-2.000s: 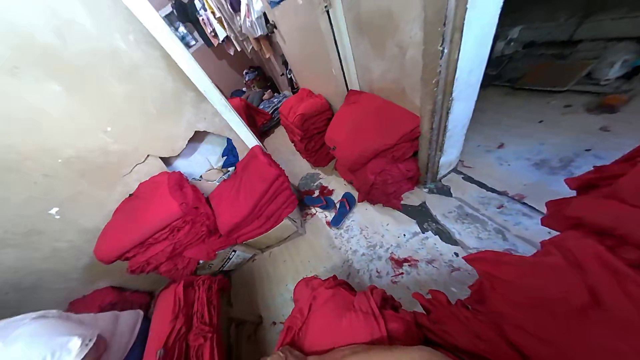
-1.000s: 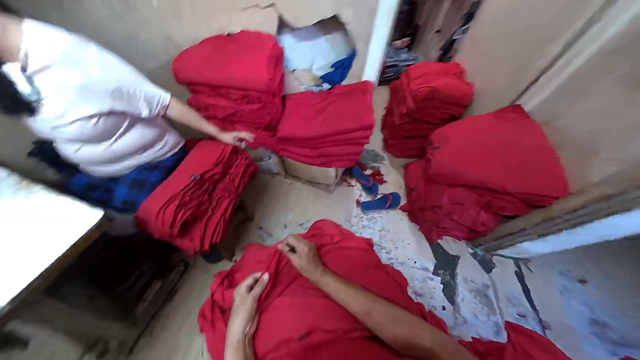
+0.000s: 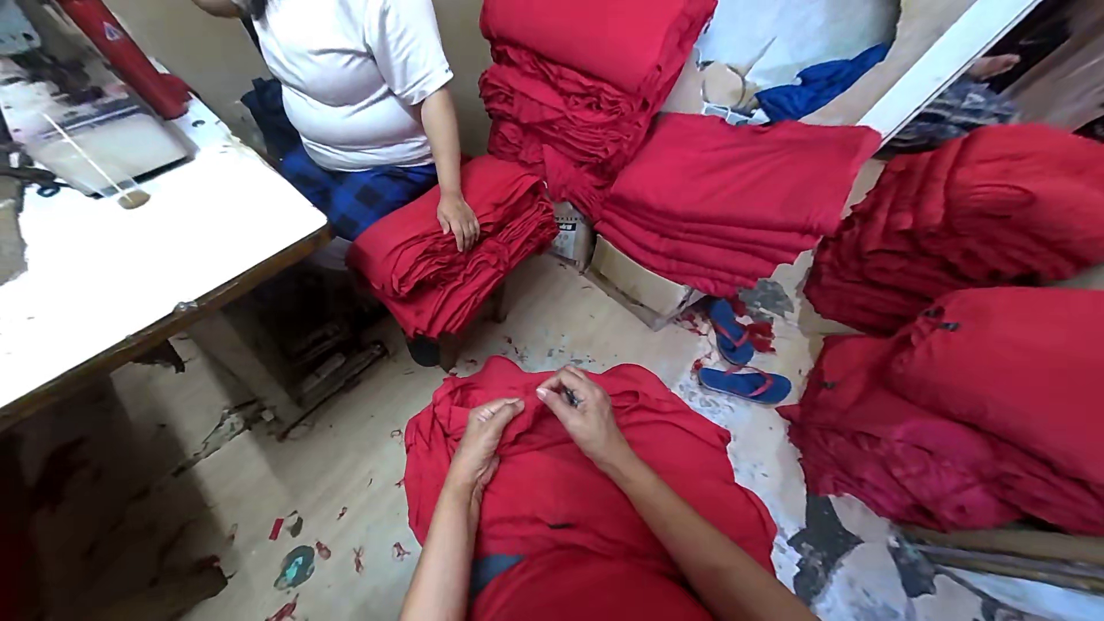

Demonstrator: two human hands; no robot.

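Note:
A red fabric garment (image 3: 586, 509) lies spread over my lap in the lower middle. My left hand (image 3: 490, 435) grips a fold of it between thumb and fingers. Just to the right, my right hand (image 3: 586, 414) has its thumb and fingers pinched close to the same fold; a small dark thing shows within its fingers, too little of it visible to name. The two hands are a short way apart, near the far edge of the cloth.
A co-worker in a white shirt (image 3: 345, 86) sits beyond a white sewing table (image 3: 216, 224), one hand on a red fabric stack (image 3: 448, 233). More stacks (image 3: 733, 190) stand on a cardboard box (image 3: 642, 280) and at right (image 3: 1009, 388). Blue flip-flops (image 3: 746, 384) and scraps lie on the floor.
Both hands have come into view on the red cloth since two seconds ago. The view has swung left, now showing the sewing table. The co-worker's hand has shifted onto the nearer stack.

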